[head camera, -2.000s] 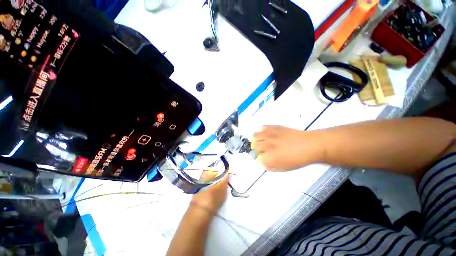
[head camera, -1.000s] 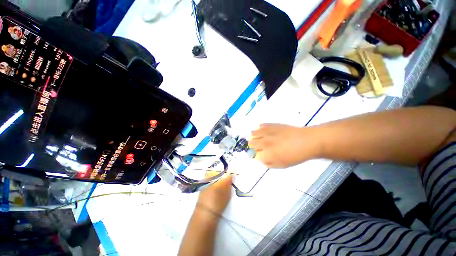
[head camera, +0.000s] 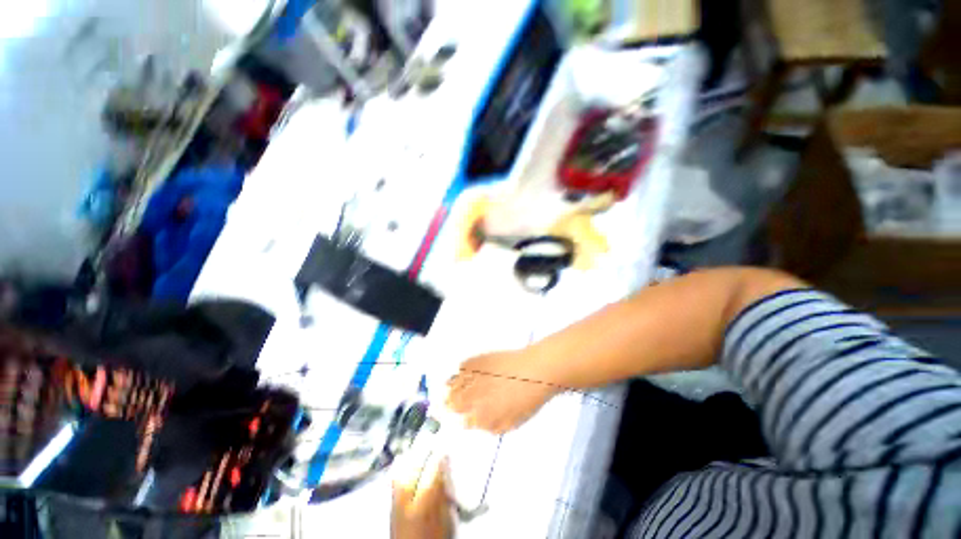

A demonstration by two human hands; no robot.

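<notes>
The head view is blurred. The presser foot and needle area [head camera: 411,421] is a small silvery cluster under the white machine head. My right hand [head camera: 497,395] lies just right of it, fingers bent and pointing at it. My left hand [head camera: 424,486] is low in the view, below the needle area, partly cut off by the lower edge. A shiny curved metal band [head camera: 342,479] is left of the needle. No cloth can be told apart from the white table, so what either hand holds is unclear.
The phone [head camera: 179,421] covers the lower left. Black scissors handles [head camera: 543,263] lie right of the machine, near a red parts box [head camera: 611,153]. A black pad [head camera: 369,286] sits on the machine arm. A control panel [head camera: 513,95] is at the far end. Cardboard boxes [head camera: 896,132] stand at right.
The camera view has swung up and right, showing more of the machine's far end and the room. Both hands remain beside the needle area.
</notes>
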